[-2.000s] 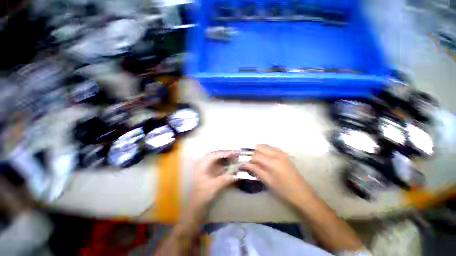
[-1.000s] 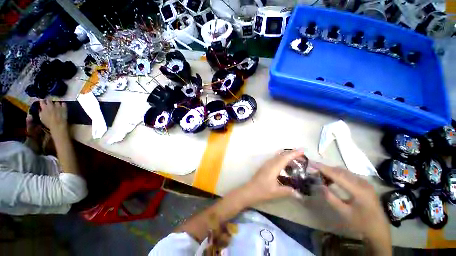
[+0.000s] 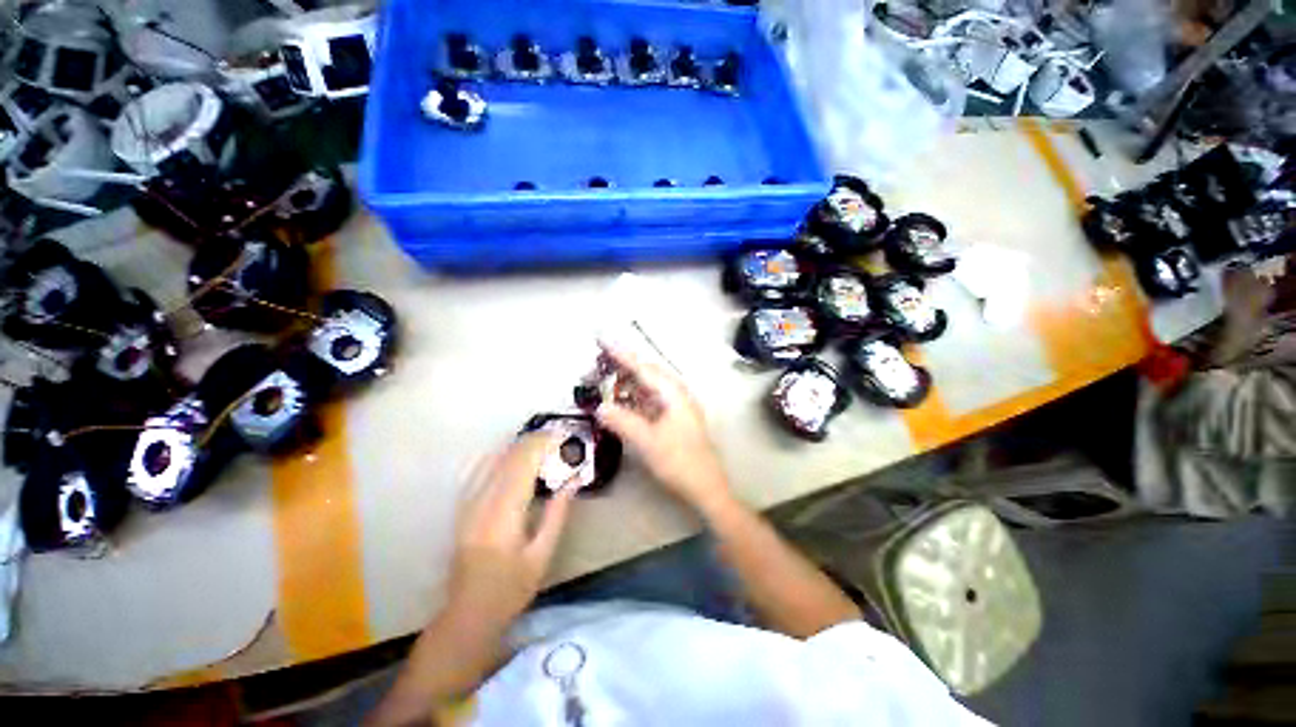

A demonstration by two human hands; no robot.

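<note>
A round black housing (image 3: pixel 603 463) lies on the bench in front of me, its pale plate with a dark central hole facing up. My left hand (image 3: pixel 515 500) holds it at its left and near side. My right hand (image 3: pixel 647 405) is just above and right of it, fingertips closed on a small dark module (image 3: pixel 604 386) at the housing's far edge. Whether the module touches the housing is unclear. The fingers hide part of the module.
A blue bin (image 3: pixel 597 213) with several modules stands beyond my hands. Black housings with open holes (image 3: pixel 348 341) are heaped at left. Filled units (image 3: pixel 782 331) cluster at right. Orange tape (image 3: pixel 316 526) crosses the bench. A stool (image 3: pixel 967 594) stands below right.
The view has swung right, so the bin now appears further left. The housing now shows its plate and hole face up, and my right hand now pinches a small module beside it.
</note>
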